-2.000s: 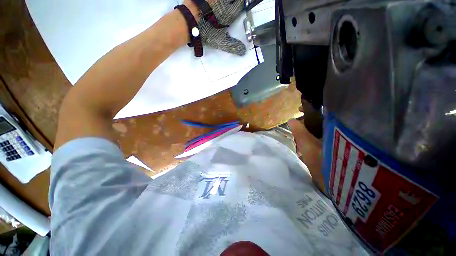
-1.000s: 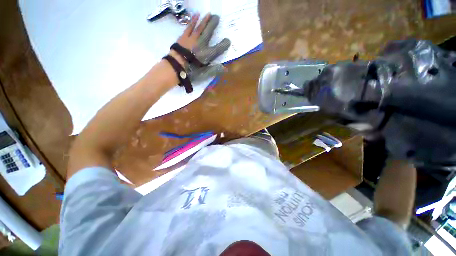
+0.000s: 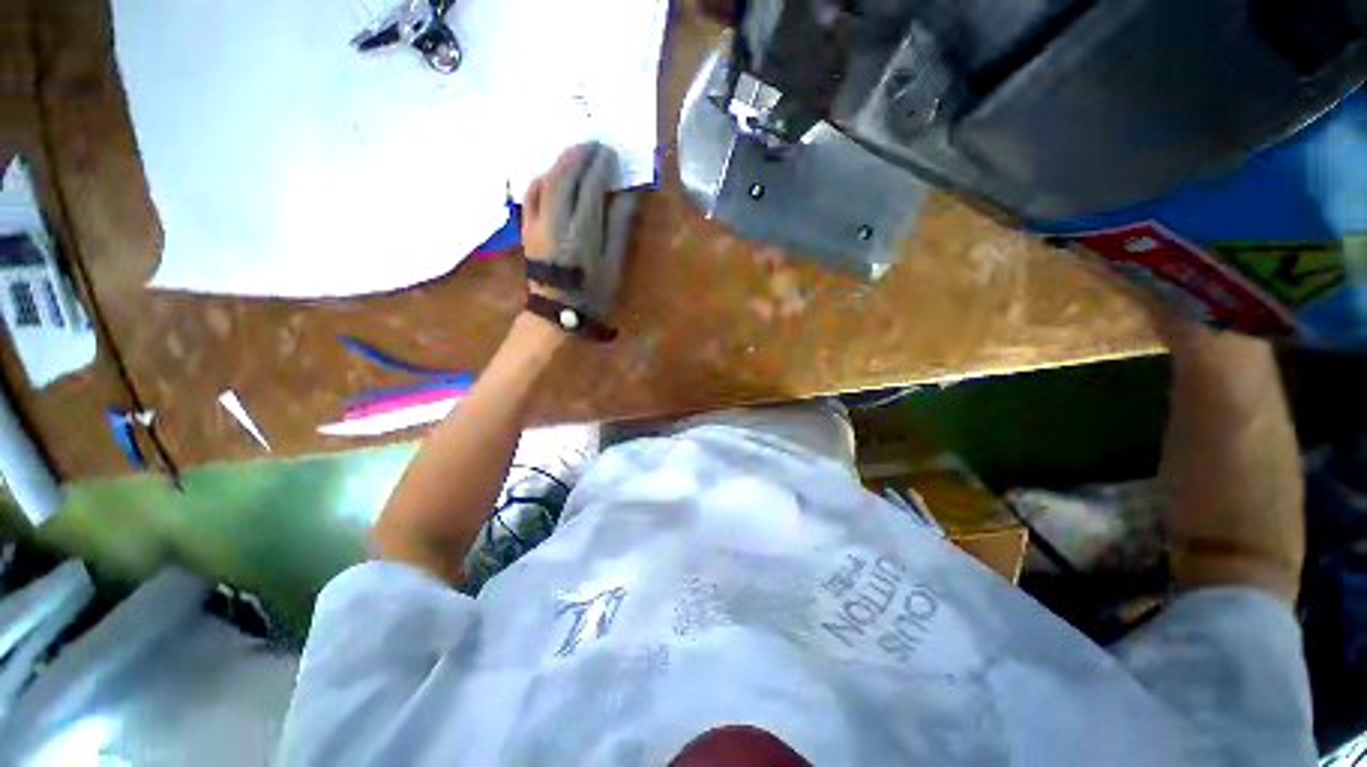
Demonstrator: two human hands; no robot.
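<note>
My left hand (image 3: 582, 228), in a grey mesh glove with dark wrist straps, lies at the near edge of the white paper marker (image 3: 330, 165), its fingers close together. Whether it grips the edge cannot be told. Blue and some red fabric shows under the paper beside it. The cutting machine (image 3: 1034, 105) fills the upper right. Its silver base plate (image 3: 810, 195) stands on the table right of my left hand, apart from the paper. My right forearm rises to the machine; the right hand is hidden behind it.
A spring clamp (image 3: 420, 30) sits on the paper. Blue, pink and white offcuts (image 3: 402, 405) lie near the front edge of the brown table (image 3: 720, 330). A calculator (image 3: 38, 292) is at far left. An open cardboard box (image 3: 982, 555) stands below the table edge.
The machine has swung from the right to the upper right, its base plate now nearer my left hand. My left hand has moved down to the paper's edge, fingers no longer spread.
</note>
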